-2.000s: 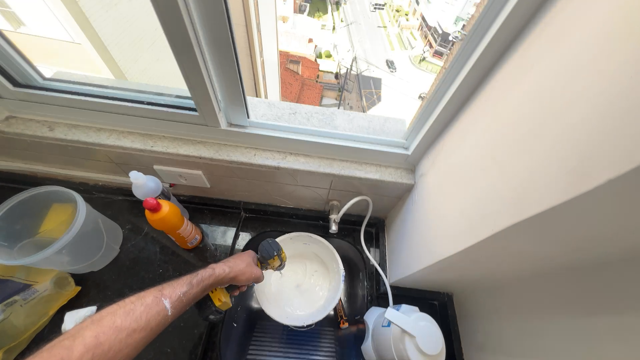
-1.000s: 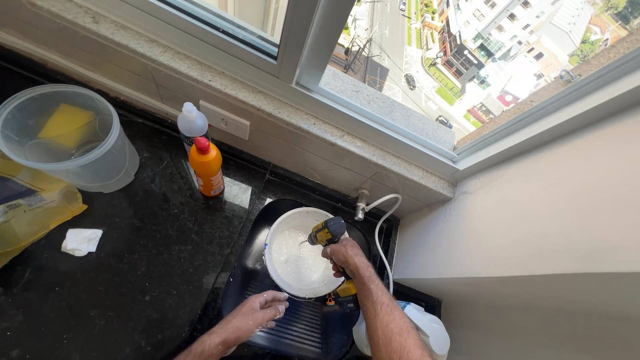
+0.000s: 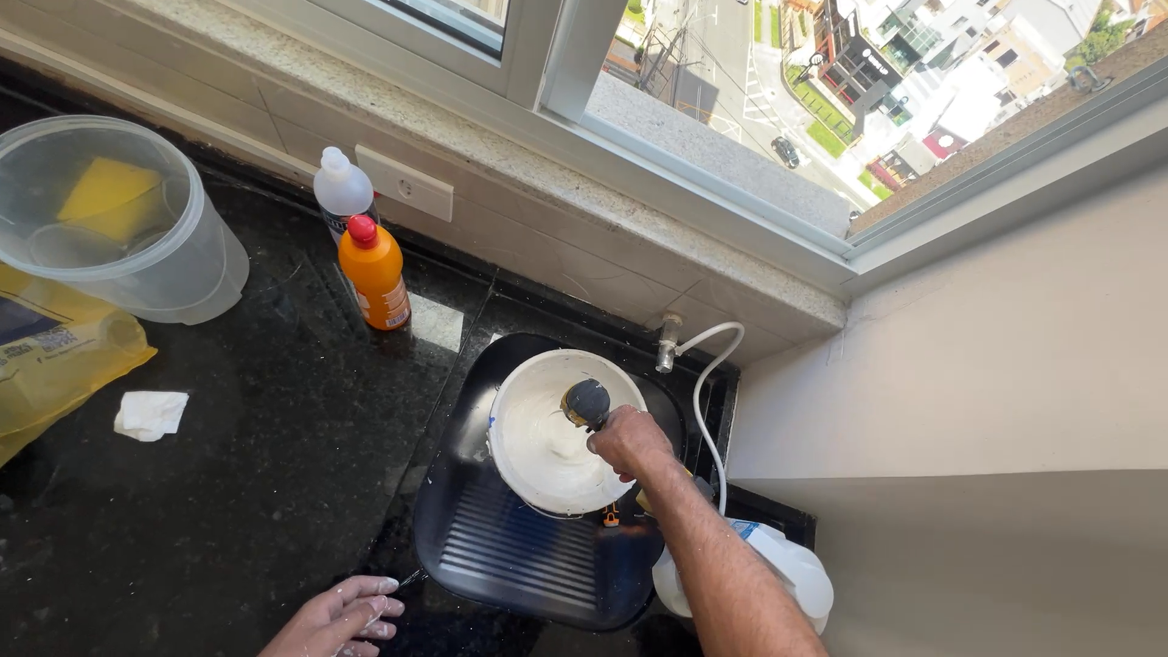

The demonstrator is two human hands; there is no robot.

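Note:
My right hand grips a cordless drill, black and yellow, held over a round white bucket. Inside the bucket is a creamy white mixture with swirl marks; whatever the drill turns is mostly hidden. The bucket stands on a black ribbed tray. An orange and black tool lies partly hidden beside the bucket, under my right arm. My left hand, with white residue on its fingers, is empty over the black stone counter, left of the tray's lower corner.
Along the wall stand an orange bottle with a red cap and a clear bottle. Leftward are a clear plastic bucket, a yellow bag and white paper. A white hose runs from a tap past a white jug.
The drill has passed from beneath the left arm's side to my right hand since the first frame. My left hand has since moved away from the bucket, down and left. The view has shifted.

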